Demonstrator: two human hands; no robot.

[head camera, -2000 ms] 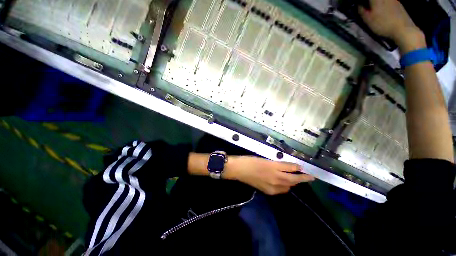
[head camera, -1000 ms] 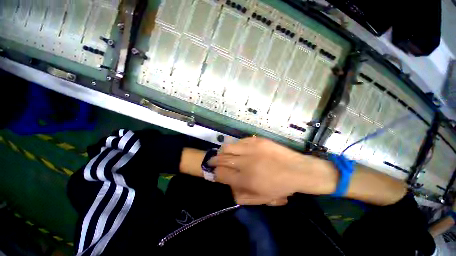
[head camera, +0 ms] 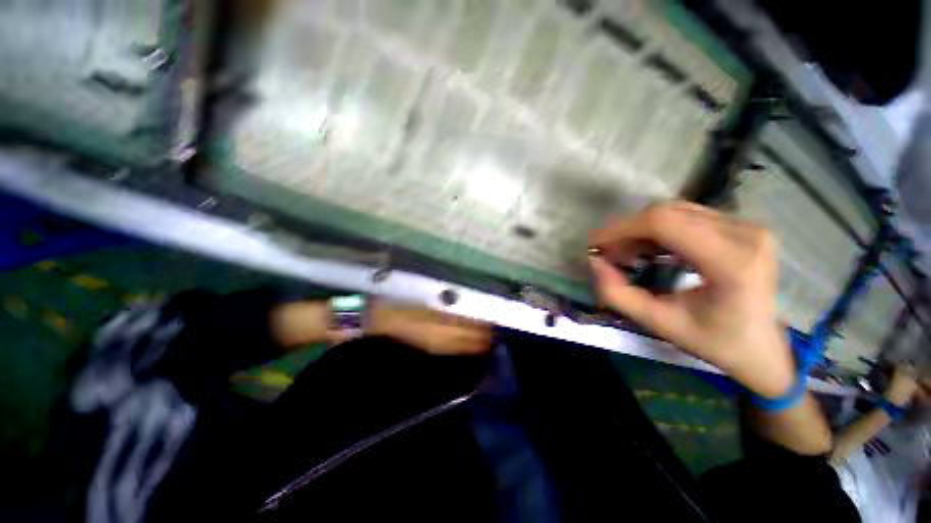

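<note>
The circuit board panel (head camera: pixel 398 133), pale with a green border, lies in a dark carrier; the picture is blurred. My right hand (head camera: pixel 704 281), with a blue wrist strap (head camera: pixel 781 396), is over the panel's lower right part. Its thumb and index finger pinch a tiny dark component (head camera: pixel 595 250) above the board. Dark and white spots show between the fingers, too blurred to name. My left hand (head camera: pixel 434 329), with a watch (head camera: pixel 348 312), is low beside the edge rail (head camera: pixel 500 312); its fingertips are hidden or blurred. A small black part (head camera: pixel 523 232) sits on the panel.
Black component rows (head camera: pixel 664 66) line the panel's far edge. Neighbouring panels lie left (head camera: pixel 71 72) and right (head camera: pixel 786 220), across dark crossbars. A black object (head camera: pixel 858 41) is at the upper right. Another person's forearm (head camera: pixel 868 424) shows at the lower right. The floor is green with yellow marks.
My right hand has moved from over my left hand rightward and up over the panel, and now shows a pinch. My left hand has shifted left, and the view has shifted.
</note>
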